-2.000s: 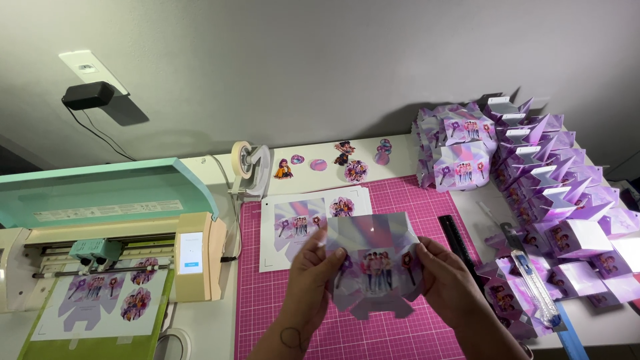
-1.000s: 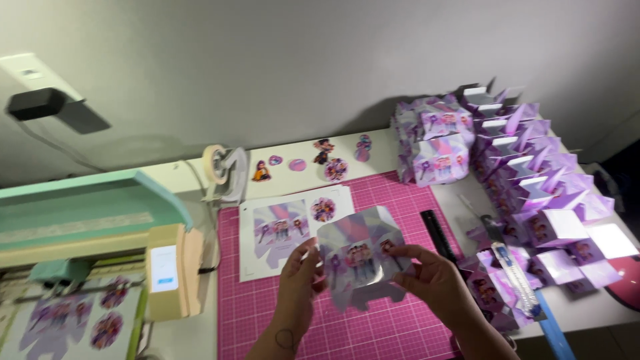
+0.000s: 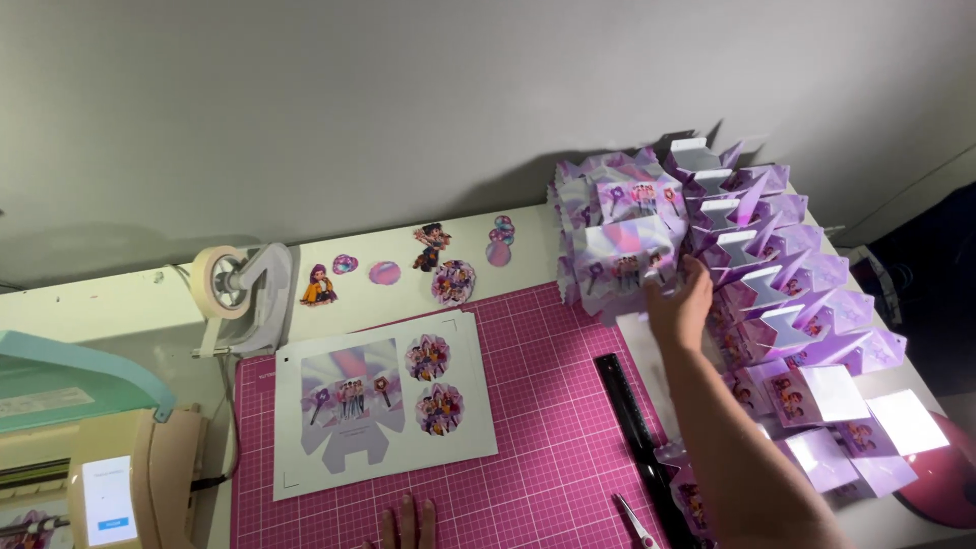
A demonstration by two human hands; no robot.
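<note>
My right hand (image 3: 682, 305) is at the front right edge of a stack of cut, printed purple card box blanks (image 3: 625, 236), its fingers on the top piece; whether it grips that piece is unclear. Only the fingers of my left hand (image 3: 408, 522) show, spread on the pink cutting mat (image 3: 534, 396) at the bottom edge. Just beyond them lie printed white sheets (image 3: 290, 457) with a box shape and two round pictures. A black ruler (image 3: 633, 427) lies at the mat's right side, with part of a pair of scissors (image 3: 634, 522) near it.
A tape dispenser (image 3: 267, 297) stands behind the mat's left corner, beside small paper cutouts (image 3: 385, 272). A cutting machine (image 3: 130, 450) is at the left. Folded purple boxes (image 3: 816, 393) crowd the right side. A grey wall (image 3: 381, 114) rises behind the table.
Both hands held a cut box blank over the mat. My right hand has since moved right to the stack, and my left hand has come down to the mat's near side. The view has shifted.
</note>
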